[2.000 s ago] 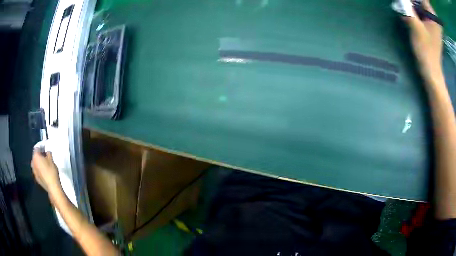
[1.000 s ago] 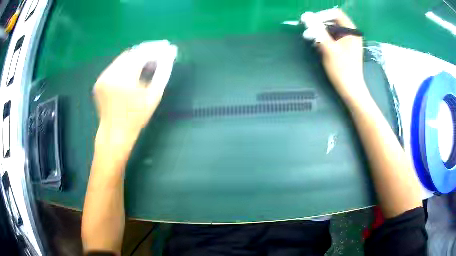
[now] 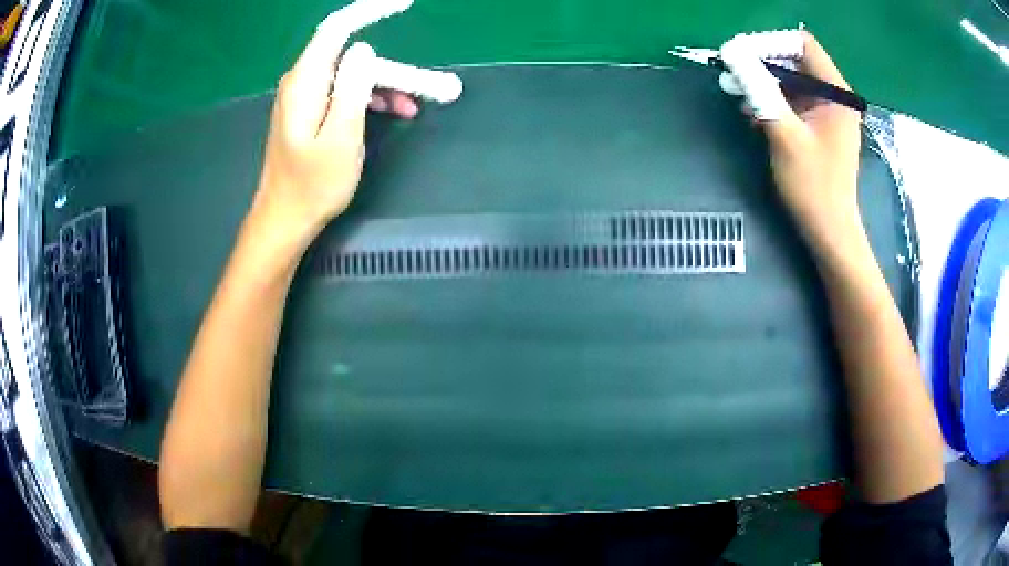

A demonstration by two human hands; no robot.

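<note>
My right hand, with white finger cots, holds dark-handled tweezers, their pale tips pointing left over the green belt. My left hand, also with white finger cots, is raised above the mat's upper left with its fingers apart, and nothing shows in it. A carrier strip lies flat on the mat between my forearms, below both hands. Small dark bars fill its lower row; the upper row has bars only towards the right end. The left end of the strip is near my left wrist.
A stack of black phone frames lies at the left edge of the dark green mat. A metal-edged ledge runs down the far left. A glossy green belt is beyond the mat. A blue reel sits on a white surface at right.
My left hand has come from the left ledge to above the mat, and its fingers have spread. My right hand stays on the tweezers. The view has swung right, showing the reel.
</note>
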